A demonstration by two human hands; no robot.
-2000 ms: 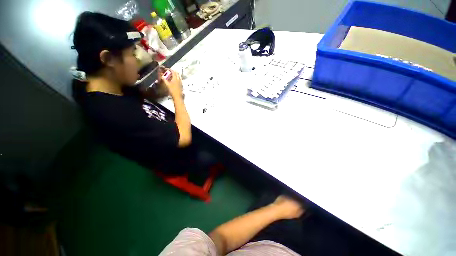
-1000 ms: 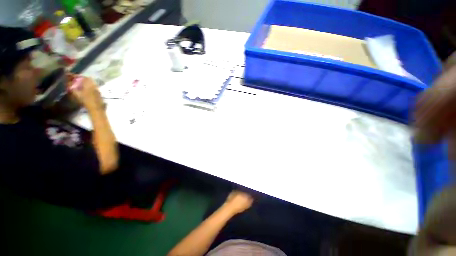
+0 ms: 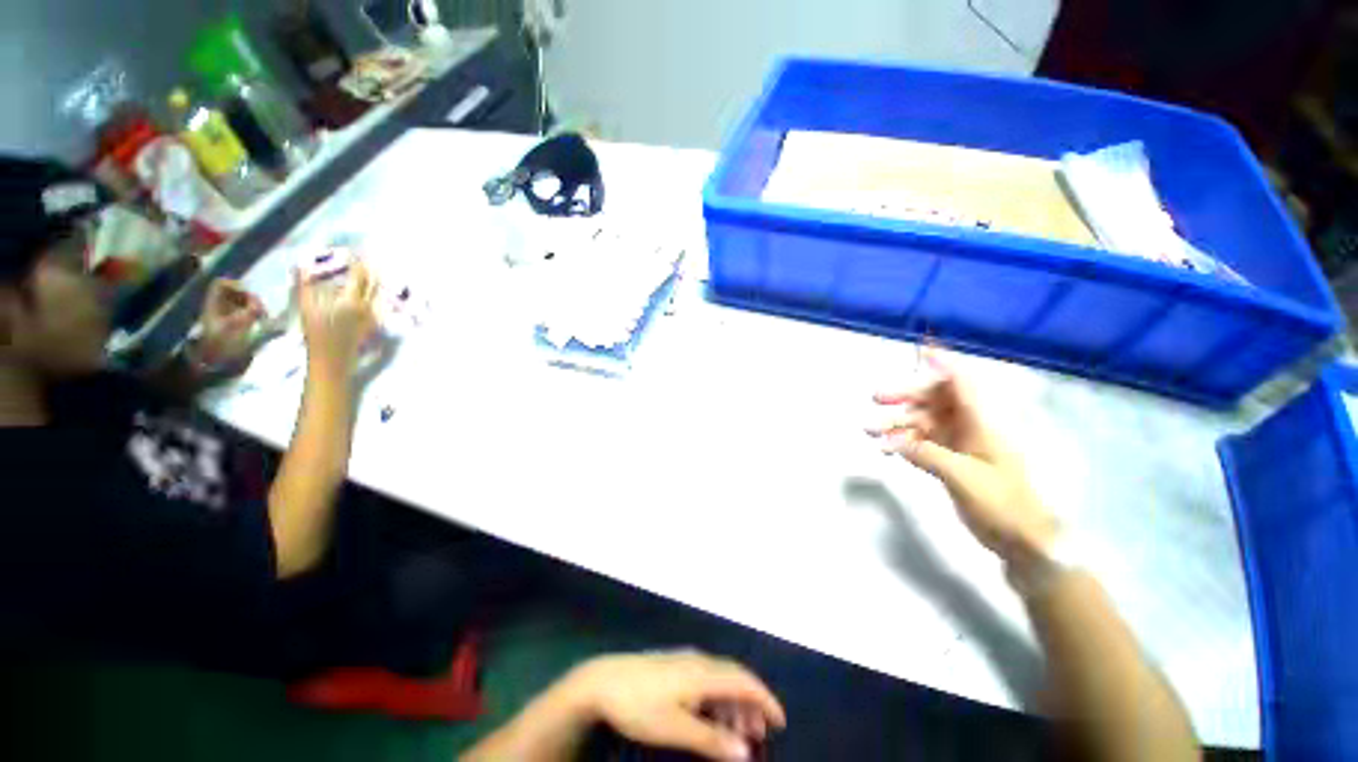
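My right hand [image 3: 961,454] is over the white table [image 3: 715,447], fingers apart and empty, in front of the large blue crate [image 3: 953,290]. Its shadow falls on the table. My left hand [image 3: 678,703] is low in the view at the table's front edge, fingers loosely curled; whether it holds anything small cannot be told. The large crate has a tan board [image 3: 923,179] inside and a folded white bundle [image 3: 1117,194] at its right end. A tray of small white pieces [image 3: 611,305] lies on the table, left of the crate.
A co-worker's hand [image 3: 340,305] holds a small piece at the left. A black coil [image 3: 559,179] lies at the table's back. A second blue crate [image 3: 1303,536] stands at the right edge. A red stool [image 3: 395,692] is below left. Bottles [image 3: 224,142] stand on the back-left shelf.
The view has turned right. My right hand has come in from the right edge and now reaches over the table. My left hand has lifted and its fingers have loosened.
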